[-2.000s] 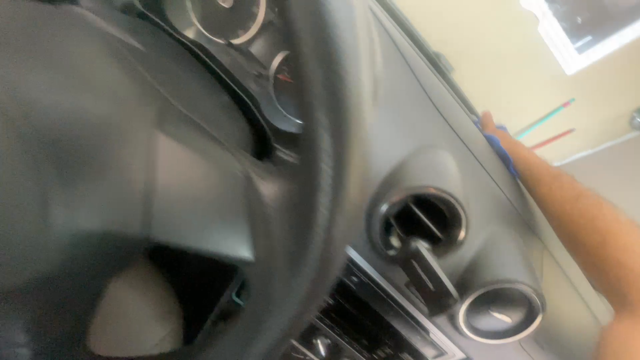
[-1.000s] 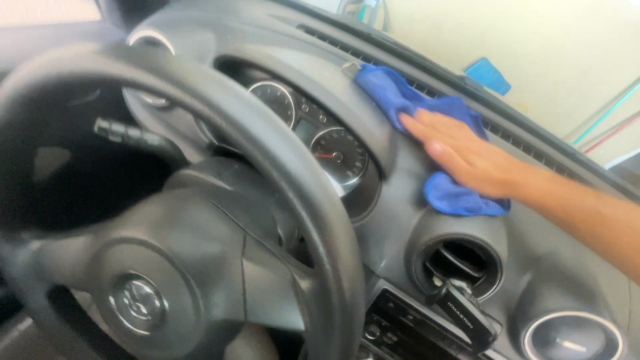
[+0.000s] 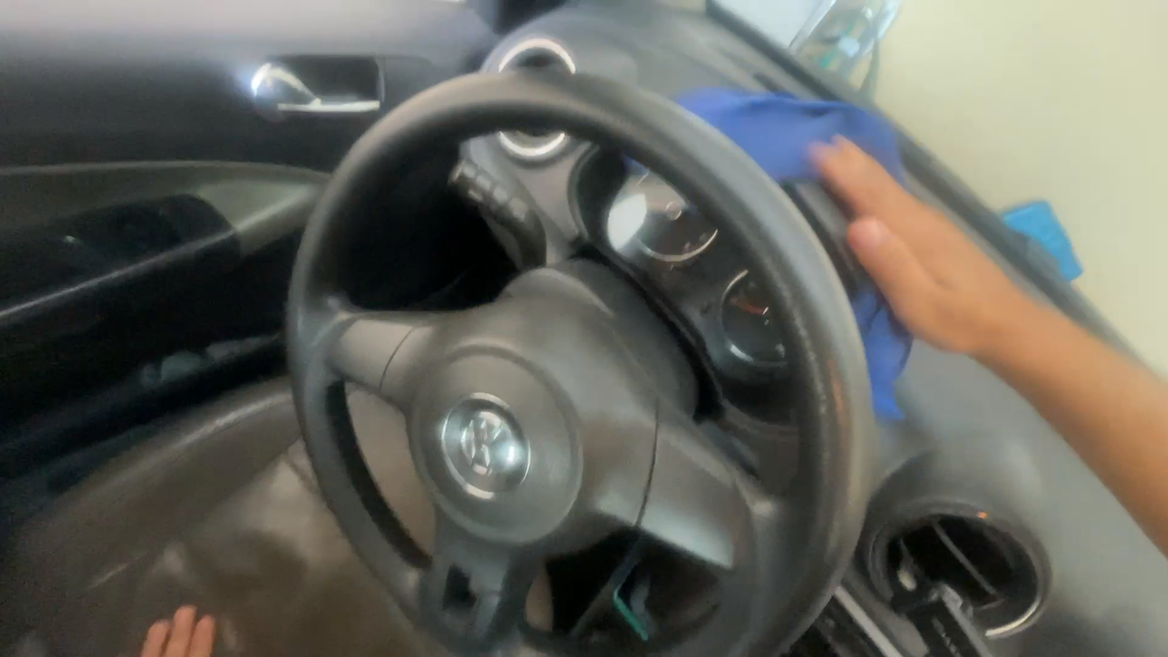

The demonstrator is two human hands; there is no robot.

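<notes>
My right hand (image 3: 912, 251) lies over a blue cloth (image 3: 776, 132) on top of the dashboard (image 3: 967, 392), just behind the instrument cluster (image 3: 693, 246). The cloth spreads out past the fingertips and hangs down below the palm; the hand is blurred, with its fingers stretched out over the fabric. Of my left hand (image 3: 181, 634), only some fingertips show at the bottom left edge, with nothing seen in them. The steering wheel (image 3: 493, 374) stands between the two hands and hides part of the cluster and of the cloth.
A phone holder (image 3: 944, 620) is attached at the round air vent (image 3: 972, 566), lower right. A control stalk (image 3: 497, 205) sticks out behind the wheel's upper left. The door with its chrome handle (image 3: 315, 96) is at the left. Beyond the windshield edge lies a blue object (image 3: 1045, 239).
My right hand has moved with the cloth from the far side of the dashboard to behind the instrument cluster. Fingertips of my left hand have come into view. The view has swung left.
</notes>
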